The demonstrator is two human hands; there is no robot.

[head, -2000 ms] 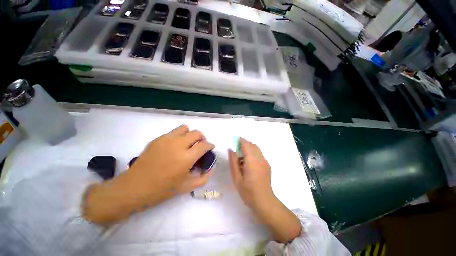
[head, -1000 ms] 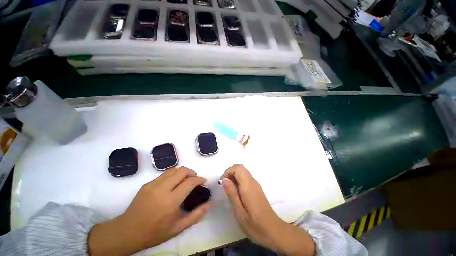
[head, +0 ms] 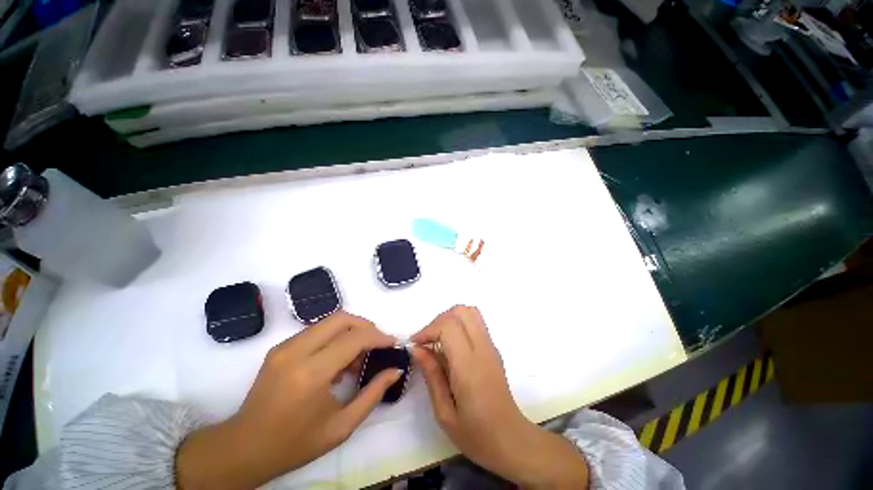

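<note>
My left hand point(head: 321, 373) is bare and holds a dark square watch body point(head: 385, 372) near the front edge of the white mat point(head: 536, 201). My right hand point(head: 466, 383) is bare, with thumb and fingertip pinched on a tiny pale part point(head: 406, 344) at the top edge of that watch body. The part is too small to identify. Several other watch bodies lie behind my hands: one at left point(head: 235, 311), one in the middle point(head: 314, 295) and one further right point(head: 397, 263). A mint-green tool point(head: 436, 233) lies beside small orange-brown bits point(head: 474, 251).
A frosted bottle point(head: 100, 230) with a metal top stands at the left, beside an open box point(head: 17, 306). A stacked white tray point(head: 335, 81) with watch bodies is at the back. A clear bag point(head: 617, 93) lies right of it. Yellow-black floor tape point(head: 708, 407) shows lower right.
Two seconds ago my right hand held the green tool; now it lies on the mat. Since one second ago, my right fingertips have moved left to the held watch body. The view has shifted.
</note>
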